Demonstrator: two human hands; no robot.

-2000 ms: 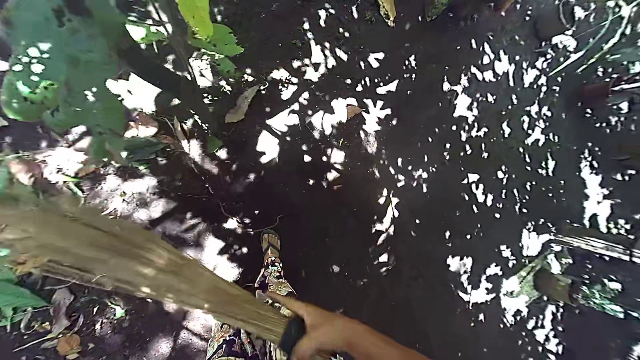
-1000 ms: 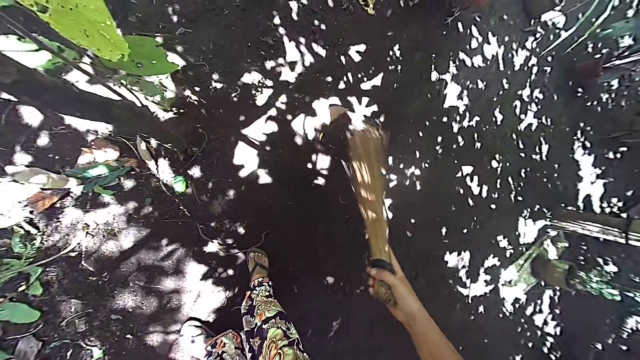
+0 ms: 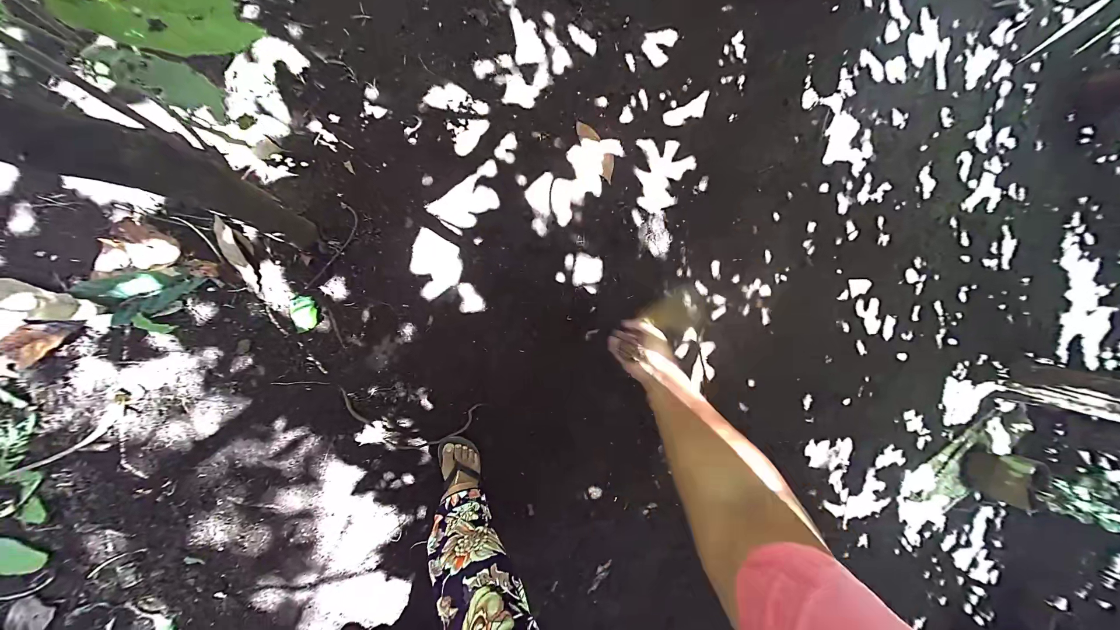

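Note:
My right hand (image 3: pixel 639 346) reaches out over the dark, sun-dappled soil, and its fingers look closed round a handle. A blurred tan shape just beyond them, at the upper right, is what shows of the bristle hand broom (image 3: pixel 675 313); the rest of it is hidden or lost in the blur. The arm comes up from the lower right, in a pink sleeve. A brown dry leaf (image 3: pixel 595 149) lies on the soil farther off. My left hand is outside the view.
My foot in a flip-flop (image 3: pixel 461 459) stands at the lower middle. Left of it are a thick branch (image 3: pixel 175 171), dry leaves (image 3: pixel 39 341) and green leaves (image 3: pixel 157 22). A weathered piece of wood (image 3: pixel 1067 389) and a short brown stub (image 3: pixel 1006 479) lie at the right.
The broom was plainly visible in my right hand, first at the lower left, then pointing up the middle. Now my hand reaches farther forward and the broom is mostly out of sight.

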